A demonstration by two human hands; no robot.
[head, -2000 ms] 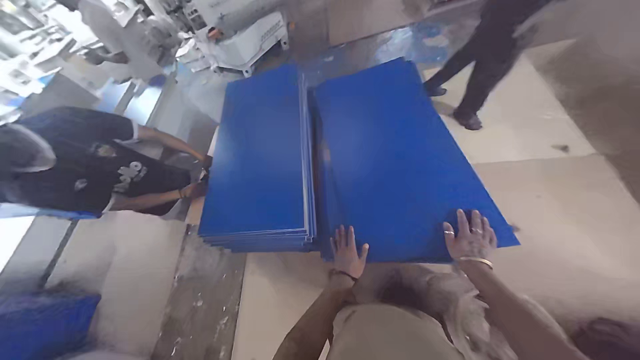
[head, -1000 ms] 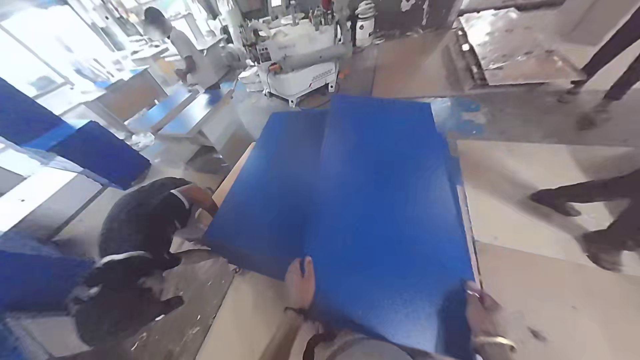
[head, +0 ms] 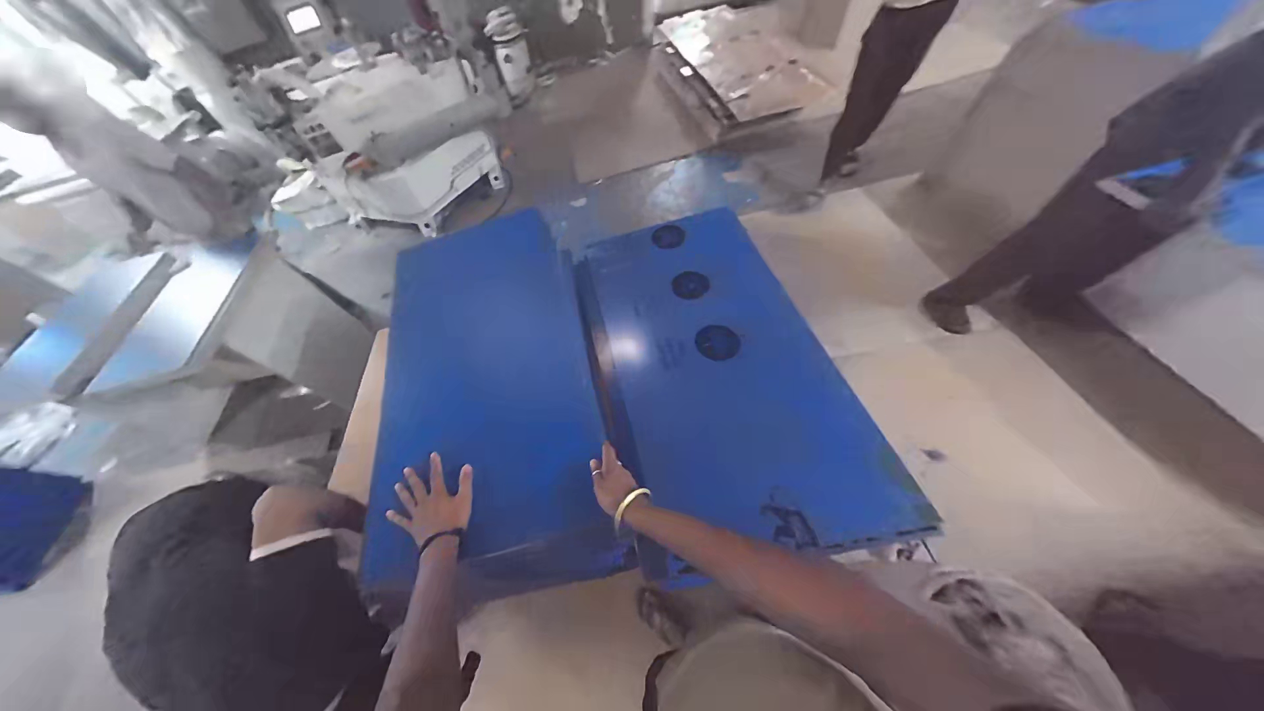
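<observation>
Two stacks of blue sheets stand side by side before me with a narrow gap between them. My left hand [head: 432,506], a dark band at its wrist, lies flat with spread fingers on the near part of the left blue stack [head: 484,365]. At that stack's right edge, beside the gap, is my right hand [head: 614,482], with a ring and a bangle; whether its fingers grip the edge is unclear. The right blue stack [head: 750,425] shows several dark round marks and a dark drawing near its front edge.
A co-worker in dark clothes [head: 237,592] bends close at the left of the stack. Two people's legs [head: 869,89] show at the right. A white wheeled machine base [head: 425,183] stands beyond the stacks, and a pallet [head: 741,69] lies farther back.
The top blue sheet that was under my hands on the right now lies on the left stack, and the marked surface on the right shows. Both hands have moved left relative to the stacks.
</observation>
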